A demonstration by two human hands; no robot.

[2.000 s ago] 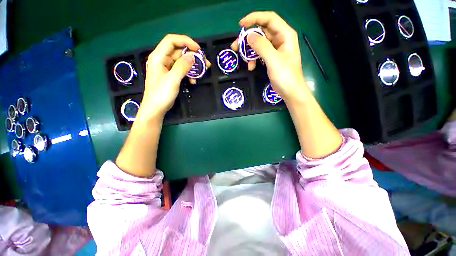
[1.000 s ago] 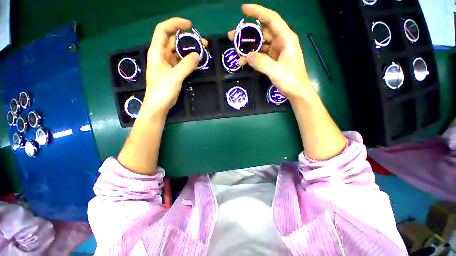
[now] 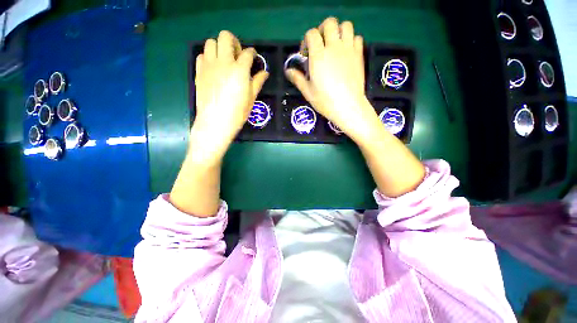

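Observation:
My left hand [image 3: 220,85] is over the left part of the black foam tray [image 3: 278,134], palm down, its thumb and finger around the edge of a dark-faced watch head [image 3: 259,64] at a back-row pocket. My right hand [image 3: 332,76] is over the tray's middle, its thumb and fingers at another dark-faced watch head [image 3: 295,62]. Both are low at the tray; whether they rest on the pocket floors is hidden. Purple-blue lit watch heads sit in the front row [image 3: 304,118] and at the back right [image 3: 395,73]. My hands cover several pockets.
Several loose watch heads [image 3: 66,110] lie on the blue mat [image 3: 95,183] at left. A thin dark stick [image 3: 443,91] lies right of the tray. Stacked black trays [image 3: 493,151] with watch heads stand at the far right. Other people's pink sleeves show at both lower sides; a red bin [image 3: 125,287] is below.
Both hands have lowered the watch heads from above the tray to its back row and turned palm down. The tray and mats appear further right in the view, and more lit faces show.

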